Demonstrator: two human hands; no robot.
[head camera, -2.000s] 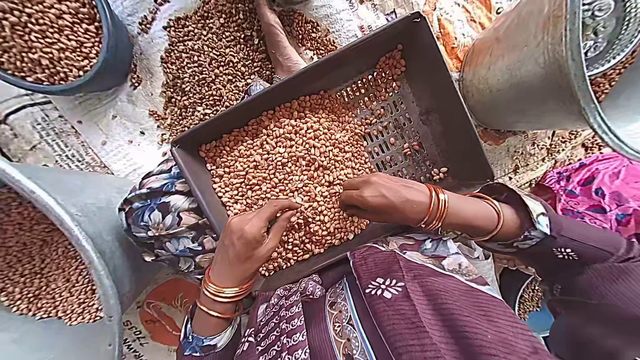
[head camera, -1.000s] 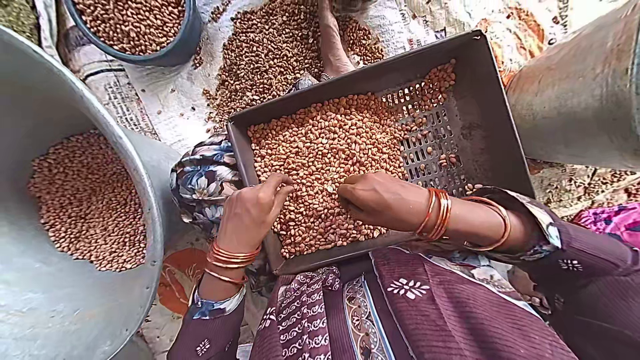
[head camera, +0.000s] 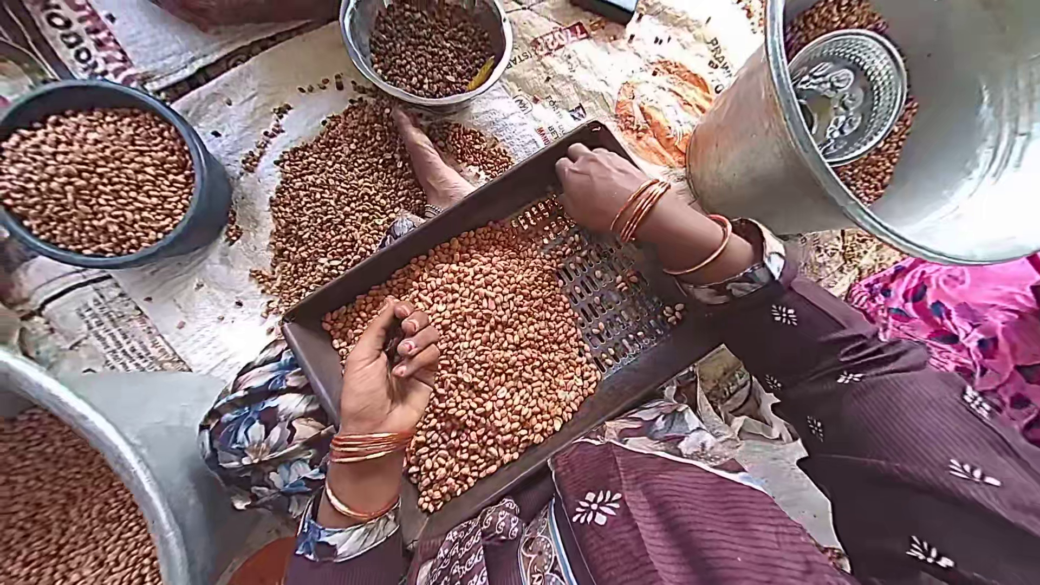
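Observation:
A dark rectangular sieve tray (head camera: 642, 366) rests tilted across my lap, with a slotted mesh showing at its right part. Reddish-brown shelled nuts or beans (head camera: 496, 341) cover its left and middle. Above the left end of this heap is my left hand (head camera: 390, 366), palm turned up and fingers curled; whether something small lies inside them is hidden. My right hand (head camera: 597, 187) is at the far right corner of the tray, its curled fingers at the rim. Whether it grips the rim or holds a piece cannot be told.
A bare foot (head camera: 431, 162) lies beside a loose heap (head camera: 333, 203) on printed sacks (head camera: 203, 309). A metal bowl (head camera: 349, 41) stands beyond. Dark tub (head camera: 211, 195) and large metal pot (head camera: 122, 439) are at left; another metal pot (head camera: 731, 146) at right holds a perforated bowl (head camera: 894, 89).
My right hand has moved from the heap to the tray's far right corner. My left hand has turned palm up, away from the right one. The view has shifted.

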